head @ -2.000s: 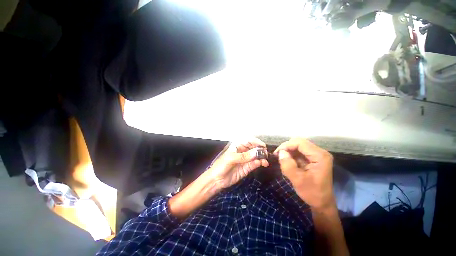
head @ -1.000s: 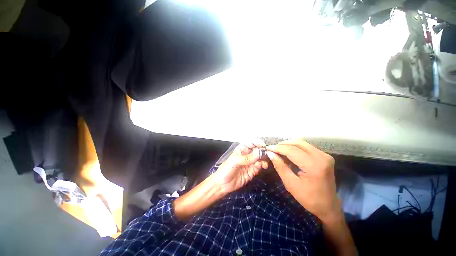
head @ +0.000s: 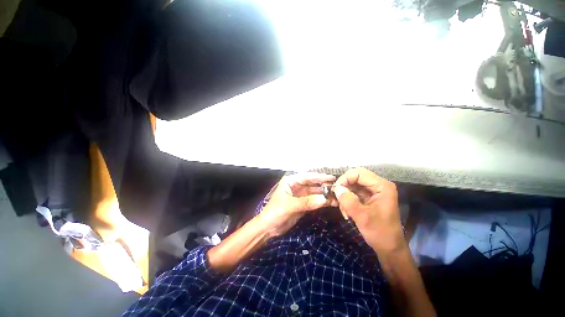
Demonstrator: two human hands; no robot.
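Observation:
A small silver metal round, looking like a bobbin in its case point(head: 327, 189), sits between the fingertips over my lap, just off the table's front edge. My left hand point(head: 296, 201) holds it with thumb and fingers. My right hand point(head: 369, 205) is at its right side, thumb and forefinger pinched together against or very near it. Whether a thread lies between the right fingertips is too small to tell. The fingers hide part of the metal piece.
The white table point(head: 248, 139) is glaringly lit, with a worn front edge. Dark fabric point(head: 210, 62) lies on its left end and hangs down. Metal machine parts and a pale ring point(head: 492, 80) stand at the upper right. White scraps point(head: 77, 235) lie lower left. Dark cables show lower right.
My right hand first moved in to the metal round, then its fingers curled more and shifted slightly left. My left hand keeps holding the piece. The view has shifted slightly.

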